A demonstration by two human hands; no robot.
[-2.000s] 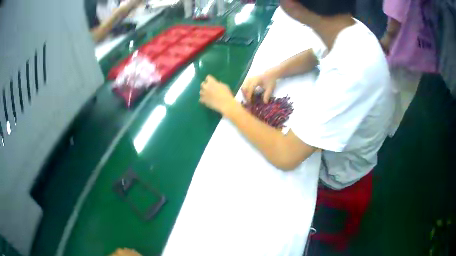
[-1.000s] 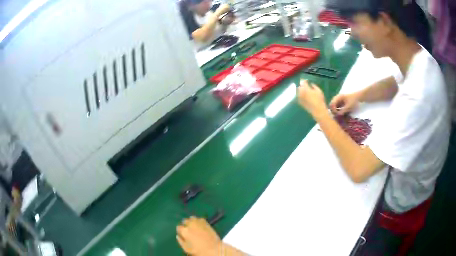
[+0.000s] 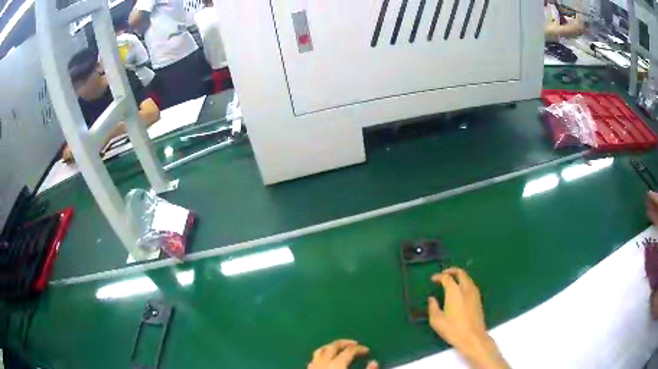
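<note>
A dark phone frame with a large open window lies flat on the green conveyor belt, its camera-hole block at the far end. My right hand is over the frame's right side, thumb and fingertips bent at the rail; whether they grip it is hidden. My left hand is at the bottom edge, cut off, with fingers loosely bent and apart. It shows nothing held and is clear of the frame. A second phone frame lies on the belt at the lower left.
A white machine cabinet stands across the belt. A clear bag lies by a white metal post. A black tray is at left, a red tray with a bag at right. A neighbour's hand is at the right edge.
The view has turned left. My right hand is now at the frame's right side, and my left hand has come into view at the bottom edge. The second frame and left-side bag now show.
</note>
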